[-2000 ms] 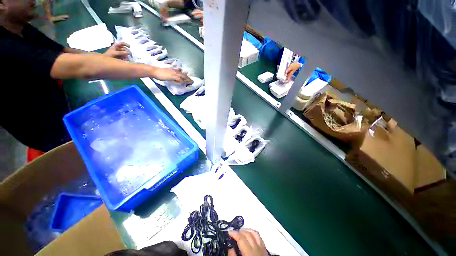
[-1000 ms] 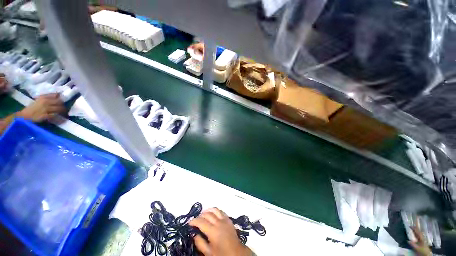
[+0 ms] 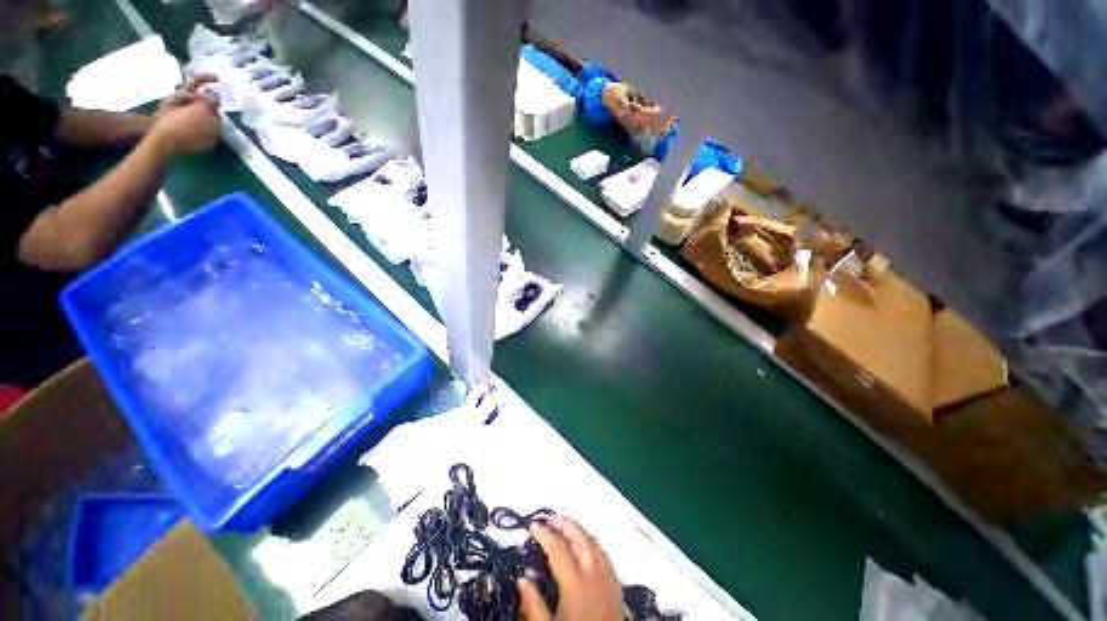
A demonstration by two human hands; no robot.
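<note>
Coiled black cables (image 3: 464, 552) lie in a tangled pile on the white sheet (image 3: 680, 585) at the bottom centre. My right hand (image 3: 580, 576) is over the right side of the pile, thumb and fingers apart and touching the cables. Whether it grips one is hidden among the loops. My left hand is not in view; a dark shape, perhaps a sleeve, shows at the bottom edge left of the pile. White-wrapped units (image 3: 520, 297) with dark items on top lie in a row on the green belt, partly behind the grey post.
A grey post (image 3: 467, 182) stands beyond the pile. A blue tote (image 3: 249, 364) holds clear plastic at left, above an open carton. A person's hands (image 3: 188, 115) are at the row upper left. Brown boxes (image 3: 868, 340) stand across the belt (image 3: 692, 425). White sleeves (image 3: 910, 597) lie lower right.
The view swung right, then back left. My right hand stays at the cable pile. The other person's hands have drawn back to the upper left. The wrapped row sits further up-left than two seconds ago.
</note>
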